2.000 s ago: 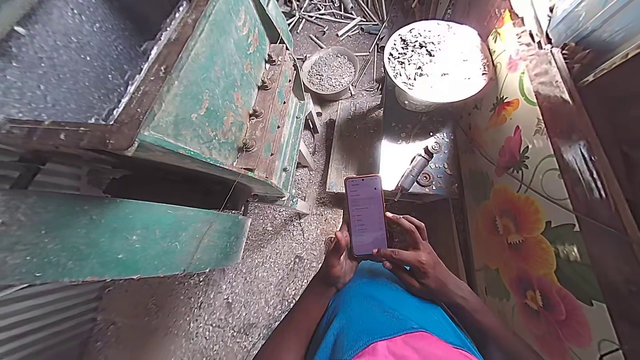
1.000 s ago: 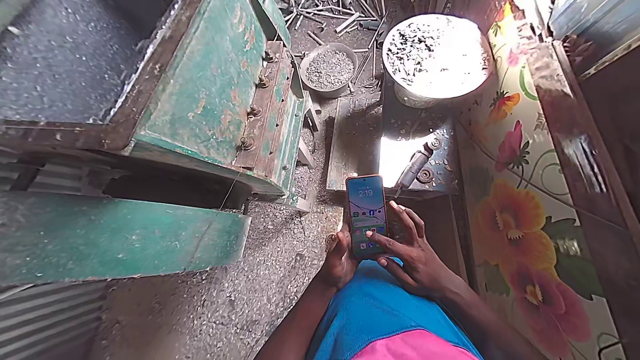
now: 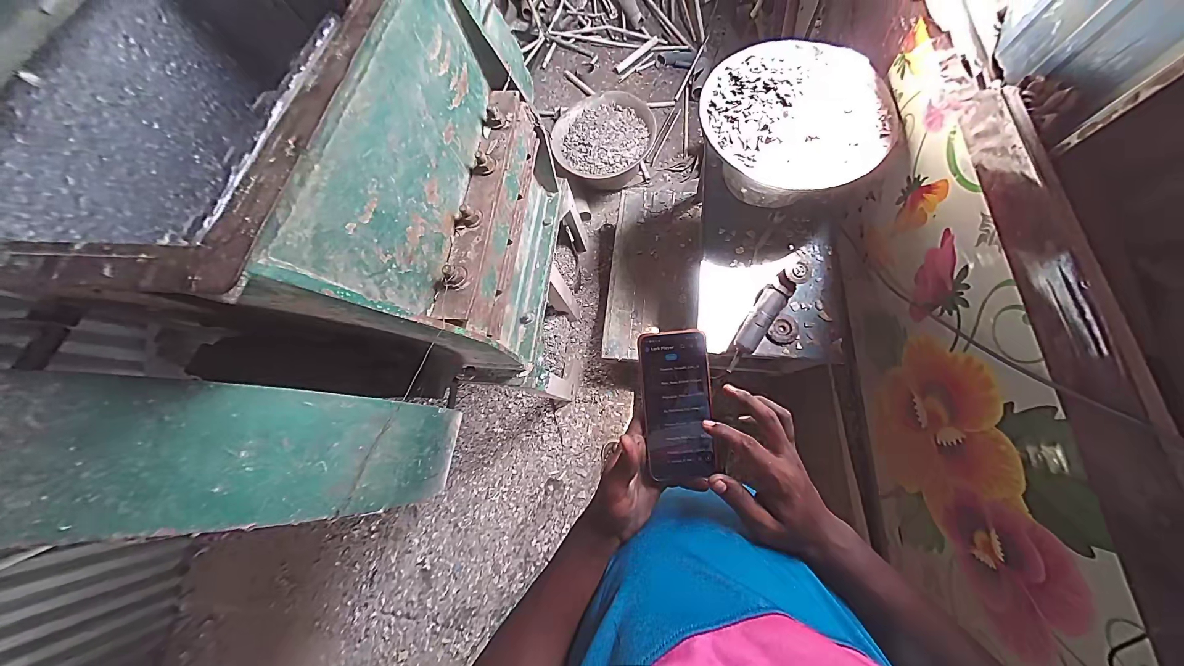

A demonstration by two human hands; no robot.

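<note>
A smartphone (image 3: 673, 402) in an orange-edged case is held upright above my lap, its lit screen showing a dark list. My left hand (image 3: 627, 486) grips its lower left edge. At its right side is my right hand (image 3: 763, 462), fingers spread, the index fingertip at the screen's right edge and the thumb by the lower corner. Just beyond the phone, an angle grinder (image 3: 765, 310) lies on a low metal-topped bench (image 3: 819, 268), with a small round disc (image 3: 783, 330) beside it.
A large bucket (image 3: 768, 190) of chips or flakes stands on the bench's far end. Behind it lie a bowl (image 3: 603, 176) of granules and scattered sticks. At left stands a green metal machine (image 3: 370, 194) with a hopper. A flower-patterned sheet (image 3: 943, 388) lines the right side.
The phone's screen has gone from a light list to a home screen, and now to a dark list. My right fingers have shifted from over the screen to its right edge.
</note>
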